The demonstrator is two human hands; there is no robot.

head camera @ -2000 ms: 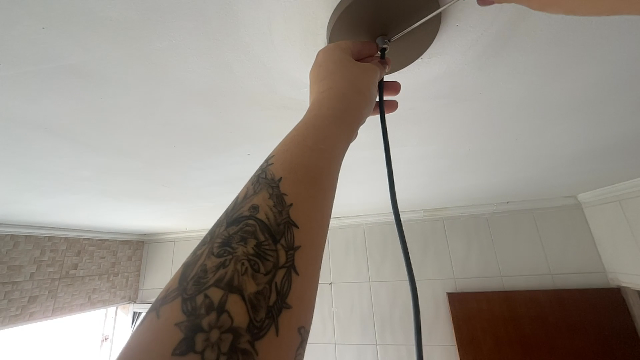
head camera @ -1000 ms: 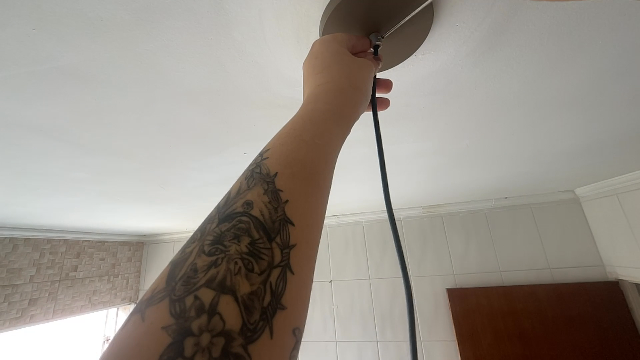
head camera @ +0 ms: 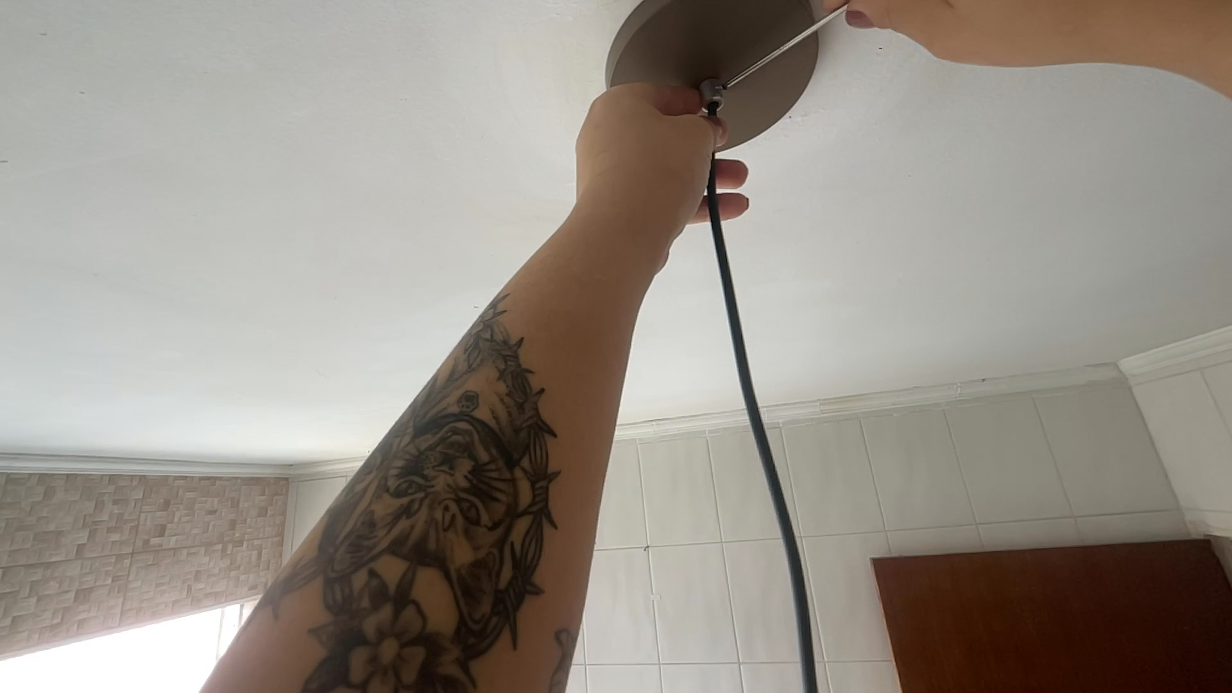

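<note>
A round grey-brown ceiling canopy (head camera: 674,48) sits against the ceiling at the top. From its middle a dark cable (head camera: 746,366) hangs through a small metal cord grip (head camera: 711,93). My left hand (head camera: 650,144) pinches the cable and cord grip between thumb and finger, its other fingers behind the cable. At the top right, my right hand (head camera: 924,24) holds a thin metal shaft (head camera: 784,48), likely a screwdriver's, whose tip meets the side of the cord grip. The shaft's handle is hidden or out of view.
White ceiling (head camera: 289,192) surrounds the canopy. Below are a white tiled wall (head camera: 837,481) with a cornice (head camera: 866,404), a brown wooden panel (head camera: 1049,616) at lower right, patterned tiles (head camera: 135,539) and a bright window (head camera: 125,650) at lower left.
My right hand, nearly out of view one second ago, shows again at the top right. The left hand keeps its hold at the cord grip.
</note>
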